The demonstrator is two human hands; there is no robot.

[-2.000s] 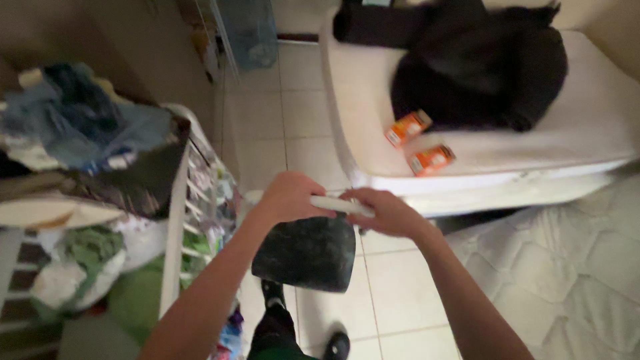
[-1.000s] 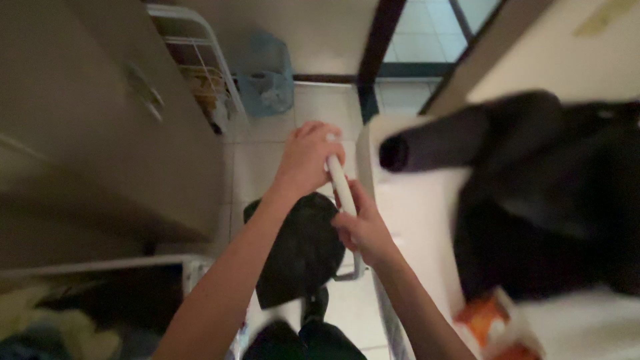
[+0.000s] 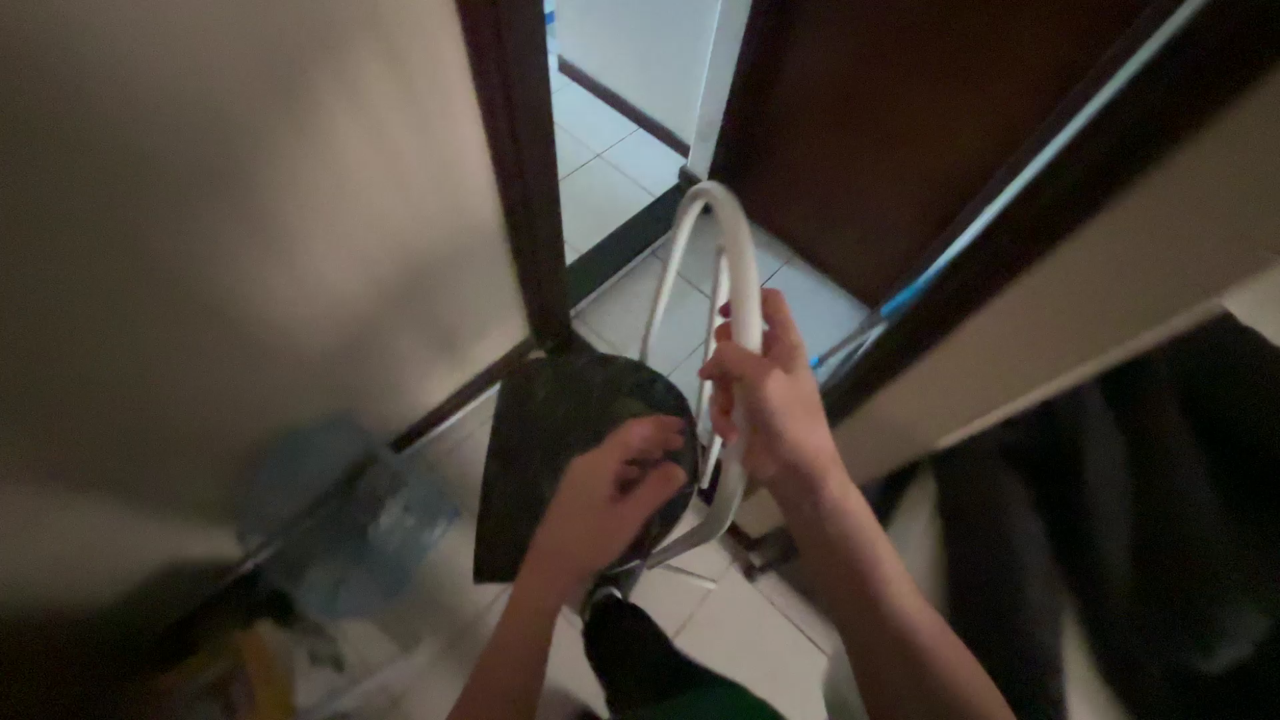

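My right hand point(image 3: 765, 400) grips the curved white tubular frame point(image 3: 742, 270) of what looks like a chair or stool with a dark seat point(image 3: 570, 450). The frame stands out to the right of the seat and bends over at the top. My left hand point(image 3: 625, 480) is over the right part of the dark seat, fingers curled and apart, with nothing held; whether it touches the seat cannot be told. The seat's underside and most of the lower frame are hidden.
A doorway with a dark door frame point(image 3: 515, 180) and a dark brown door point(image 3: 880, 130) lies ahead. A translucent bluish plastic container point(image 3: 350, 510) stands by the wall at left. Dark cloth point(image 3: 1110, 500) hangs at right. A leg in dark clothing point(image 3: 640, 650) is just below the seat.
The view has swung from the bed and clothes toward the doorway. My left hand has let go of the white frame, which both hands held before; my right hand still holds it.
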